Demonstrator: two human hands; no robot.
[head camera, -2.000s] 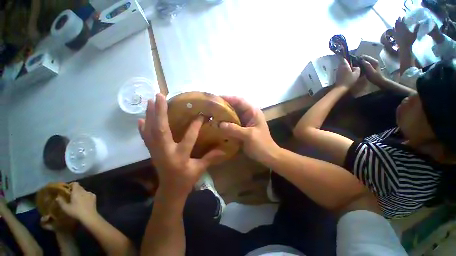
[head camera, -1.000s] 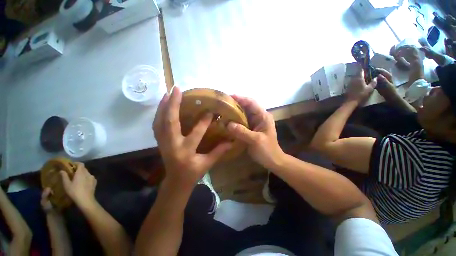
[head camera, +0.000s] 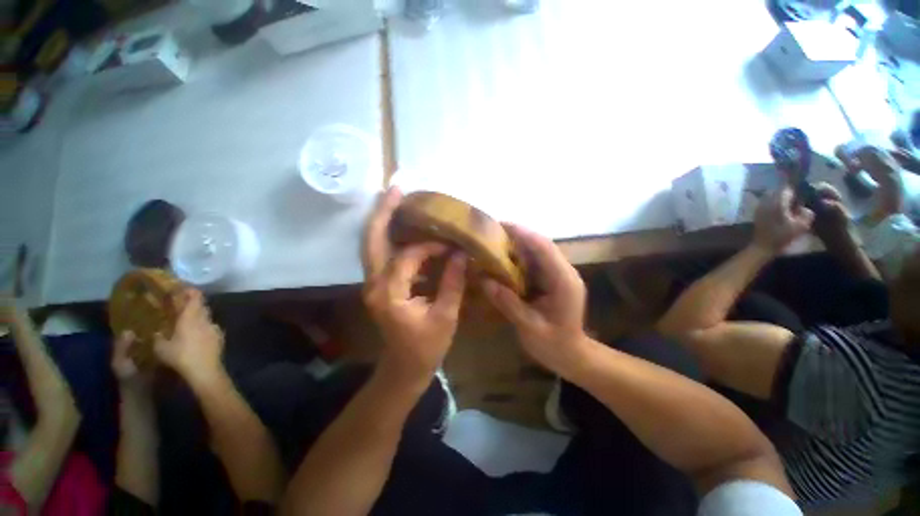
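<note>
A round wood-grain base shell (head camera: 459, 224) is held tilted at the table edge, its rim side towards me. My left hand (head camera: 414, 292) grips its left side, with the thumb and a finger bent in at the near face. My right hand (head camera: 545, 297) holds its right side, thumb on the near face. The near face is mostly hidden by my fingers, and I cannot tell whether a small part is at my left fingertips.
A translucent tub (head camera: 339, 161) stands by the wooden seam (head camera: 385, 101). Another tub (head camera: 210, 248) and a dark disc (head camera: 154, 231) are at left. A neighbour's hands hold a wood-grain shell (head camera: 143, 307). At right a person holds a dark part (head camera: 792, 153) beside white boxes (head camera: 718, 197).
The shell has tilted, so its rim now shows more than its face. My left fingers have bent and drawn together. The whole view has shifted, moving the tables rightward and down in the picture.
</note>
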